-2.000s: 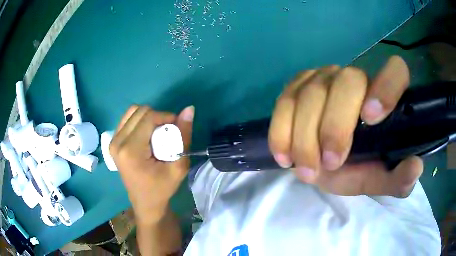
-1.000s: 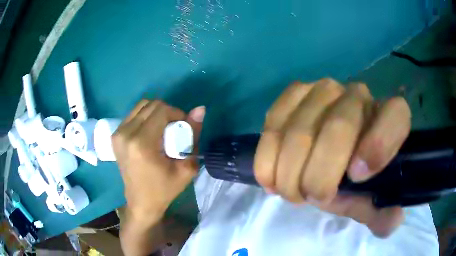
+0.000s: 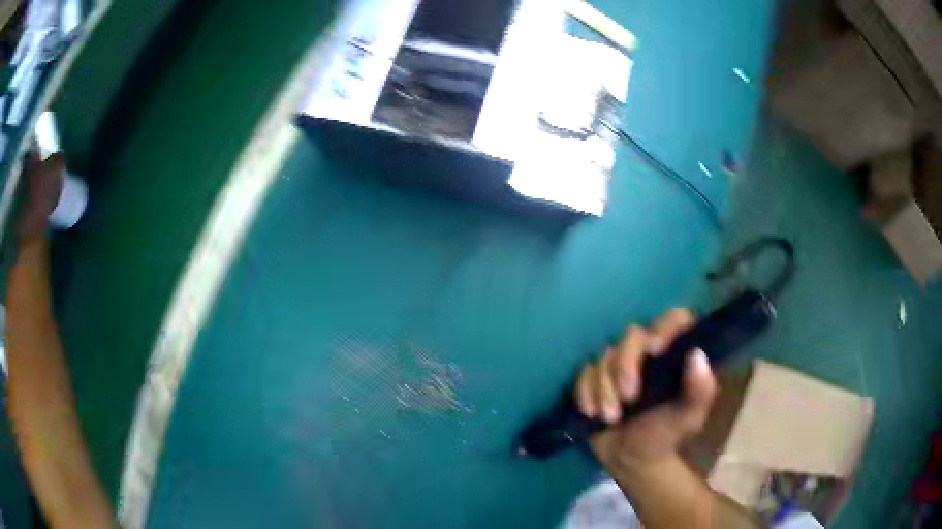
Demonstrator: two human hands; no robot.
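My right hand [image 3: 646, 387] is closed around the black electric screwdriver [image 3: 661, 372], its nose pointing down-left over the bench. Its cord [image 3: 790, 263] loops from the rear end. My left hand [image 3: 41, 191] is small and blurred at the far left edge, reaching beyond the pale strip. It holds a white handheld unit [image 3: 69, 201], whose round part shows beside the hand and a light end above it. Loose screws [image 3: 429, 387] lie blurred on the green-blue bench top [image 3: 310, 279].
A black box with white pieces [image 3: 413, 134] stands at the far side of the bench, with a thin cable at its right. The pale strip [image 3: 212, 227] curves down the left. An open cardboard box [image 3: 795, 413] is at lower right. More cardboard [image 3: 847, 93] is at upper right.
The view has swung, bringing in the black box and cardboard. The stacked white units are out of view. My left hand has moved far left with the unit, away from the screwdriver bit.
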